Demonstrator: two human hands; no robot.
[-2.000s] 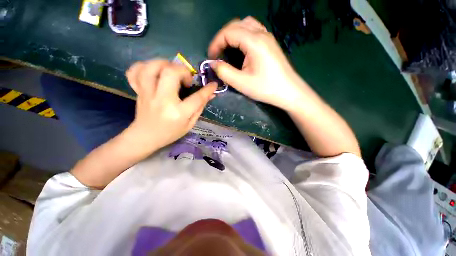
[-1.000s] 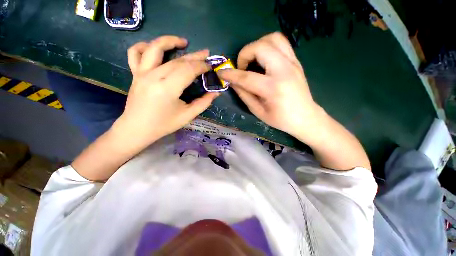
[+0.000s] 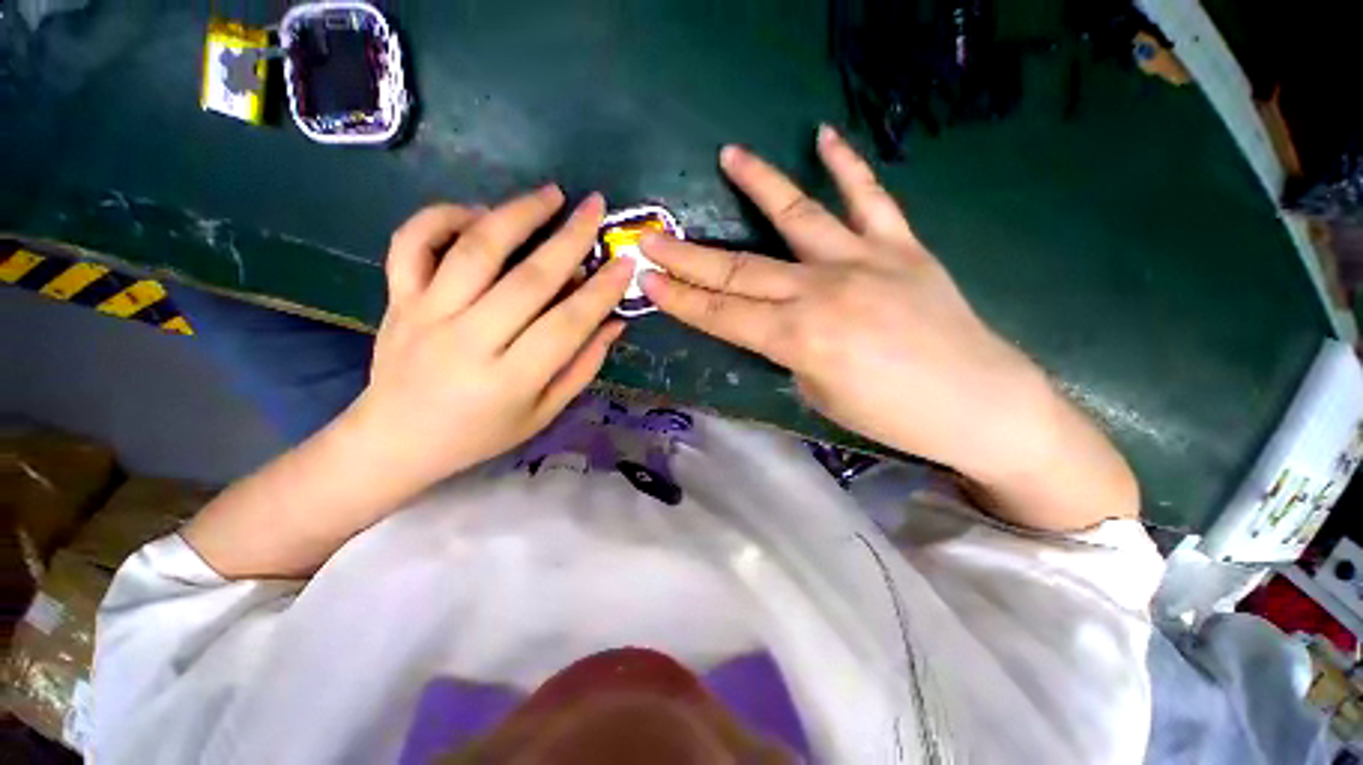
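Note:
A watch case with a pale rim lies on the green bench in front of me. The yellow-edged battery with a white face sits inside it. My left hand rests at the case's left side, its fingertips on the rim and the battery. My right hand has two fingertips on the battery from the right, its other visible fingers spread. Fingers hide part of the case.
A second open watch case lies at the upper left, with a yellow-edged battery beside it. A dark tangled pile lies at the upper right. A white tray or box stands at the right edge, near another person's grey-blue clothing.
The battery has moved from beside the case, across its right part, to lying flat inside it. My right hand has opened from a pinch to spread fingers. The view has shifted slightly.

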